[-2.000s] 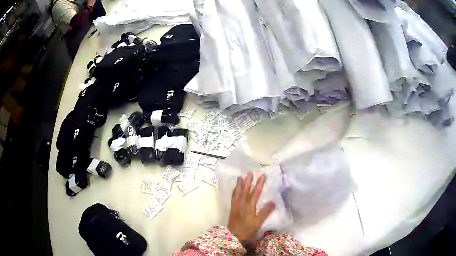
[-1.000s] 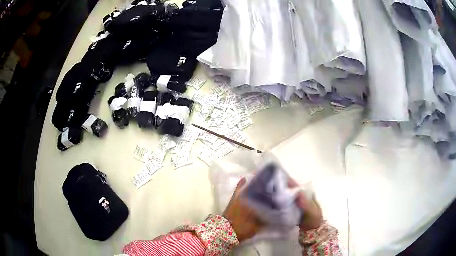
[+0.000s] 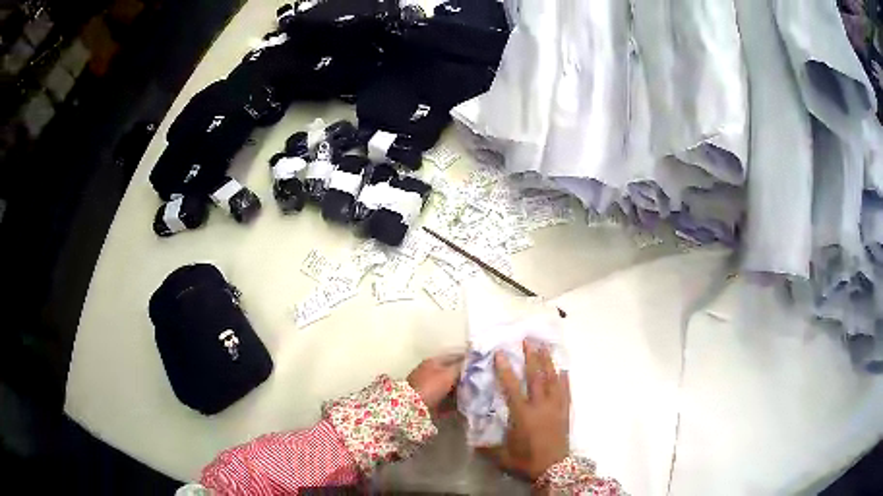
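A crumpled bundle of white stuffing paper [image 3: 484, 387] lies at the lower middle, on a flat white sheet. My left hand [image 3: 438, 380] holds its left edge with the fingertips. My right hand [image 3: 534, 412] presses on its right side with the fingers spread. A black bag [image 3: 208, 339] with a small white logo lies closed at the left, apart from my hands.
Black bags [image 3: 319, 63] are heaped at the back left, with black strap bundles [image 3: 346, 187] before them. Small printed packets [image 3: 392, 276] and a thin dark stick [image 3: 479, 262] lie mid-table. Long paper rolls [image 3: 591, 107] fill the back right; flat paper sheets [image 3: 765, 378] lie at right.
The paper went from spread out under one hand, to lifted between both hands, to a compact crumpled bundle on the table. The view has shifted, so the black bag appears higher.
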